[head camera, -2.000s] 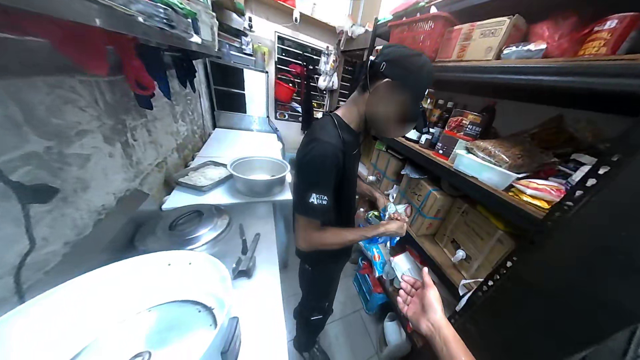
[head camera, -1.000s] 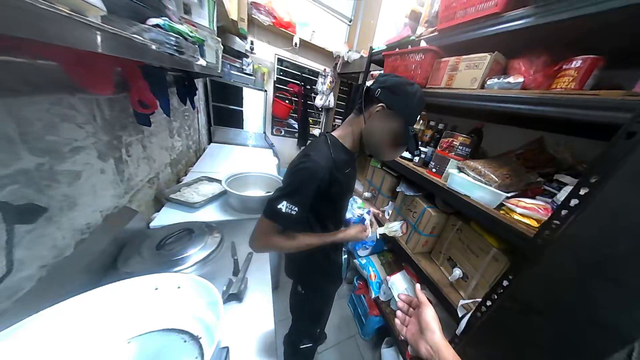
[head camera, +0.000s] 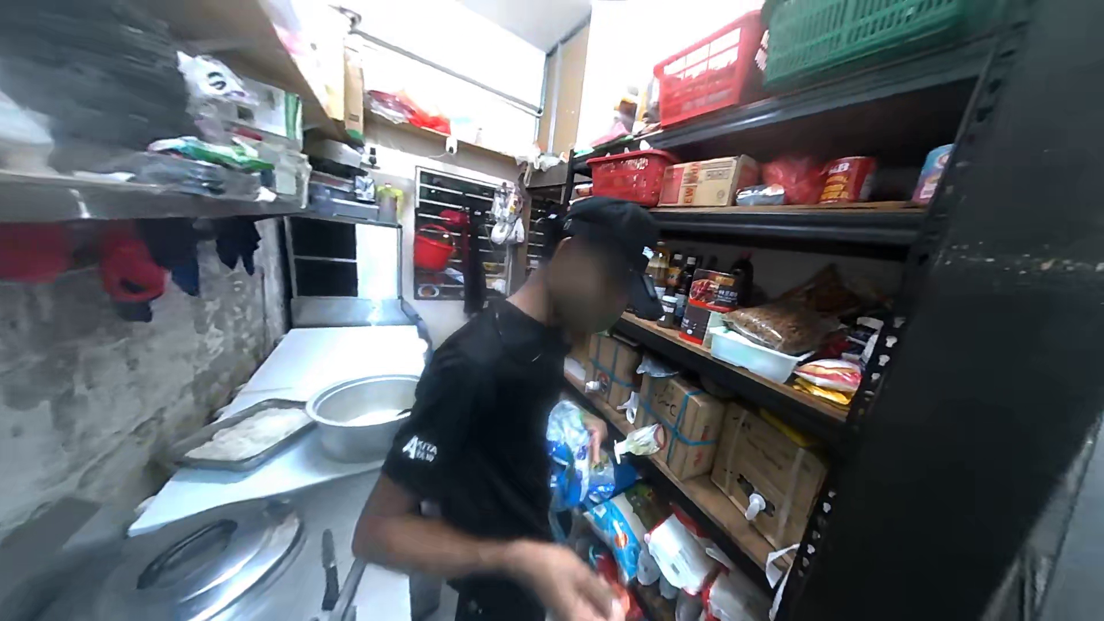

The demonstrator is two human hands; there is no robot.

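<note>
Neither my left hand nor my right hand can be made out in the head view. A co-worker in a black cap and T-shirt (head camera: 492,405) stands in front of me between the counter and the shelves. The co-worker's one hand (head camera: 595,435) is at a blue and clear plastic packet (head camera: 569,466). The other hand (head camera: 565,578), blurred, stretches out low toward the bottom edge of the view. Blue and white packets (head camera: 617,526) and white packages with red edges (head camera: 681,552) lie low by the shelving.
On the left, a steel counter (head camera: 293,492) bears a deep metal pot (head camera: 362,431), a tray of white stuff (head camera: 250,435), a round metal lid (head camera: 220,561) and a knife (head camera: 329,565). Black shelving (head camera: 906,405) at right holds cartons (head camera: 681,423), bottles and baskets. A shelf (head camera: 155,198) overhangs the counter.
My right hand, seen palm up at lower right before, has left the view. The co-worker's nearer arm has moved down and toward me, away from the blue packet. The view has shifted.
</note>
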